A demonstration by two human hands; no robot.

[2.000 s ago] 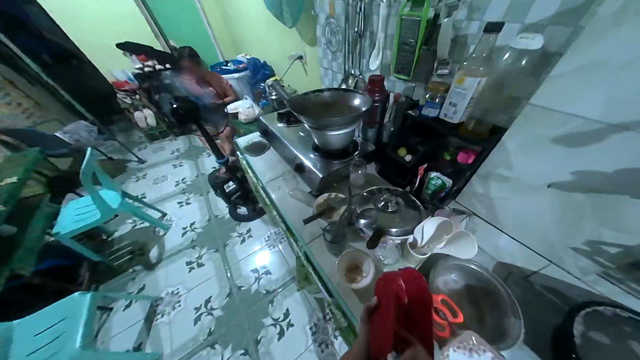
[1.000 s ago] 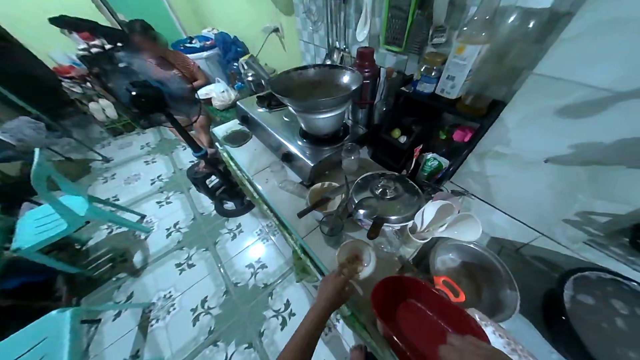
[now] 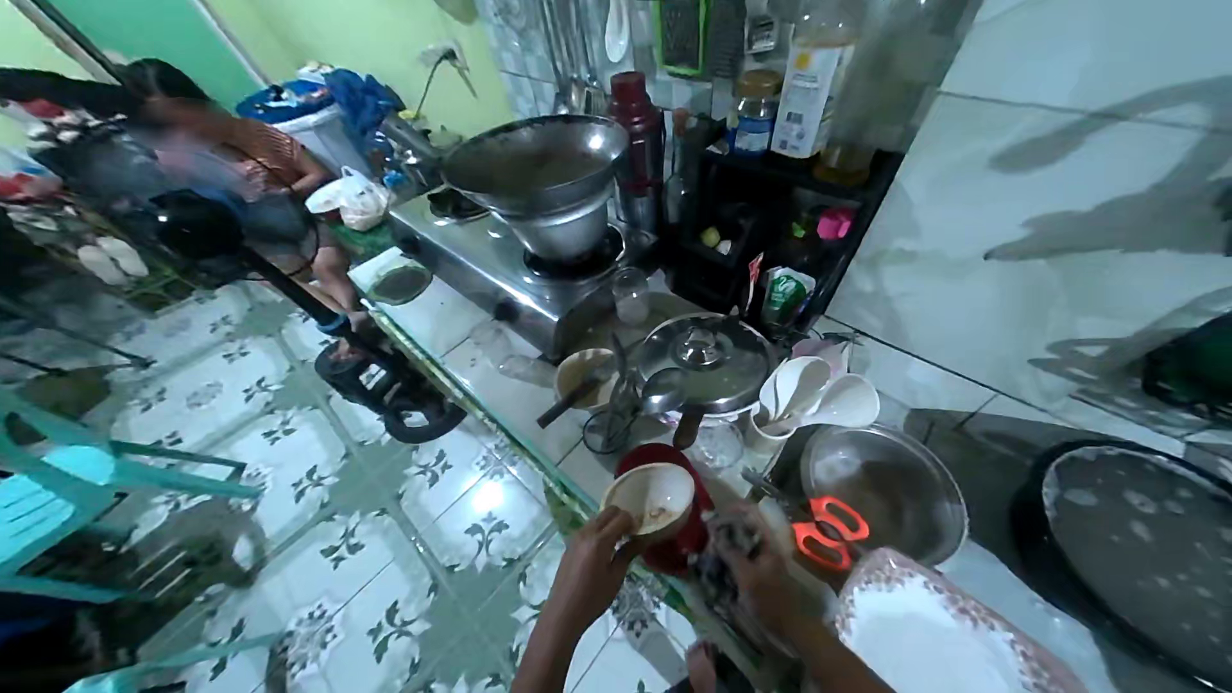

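Note:
My left hand (image 3: 599, 558) grips a small cream bowl (image 3: 654, 493) with some bits of food in it, tilted above a red plastic container (image 3: 674, 549) at the counter's edge. My right hand (image 3: 756, 568) is just right of the container, closed around something dark and blurred that I cannot name. Orange-handled scissors (image 3: 828, 535) lie partly over a metal basin (image 3: 890, 496) right of that hand. Beyond the bowl are a glass-lidded pot (image 3: 707, 361), a ladle with a brown handle (image 3: 687, 423) and a white cup of white spoons (image 3: 767, 433).
A wok (image 3: 534, 168) rests over a pot on the gas stove (image 3: 481, 260). Bottles stand on a black rack (image 3: 847, 241). At the right are a patterned white tray (image 3: 934, 626) and a large black tub of cloudy water (image 3: 1145, 549). A person (image 3: 279, 164) sits beyond a stand fan.
My left hand has lifted the cream bowl from the counter and holds it over the red container. My right hand, at the container's rim one second ago, now holds something dark.

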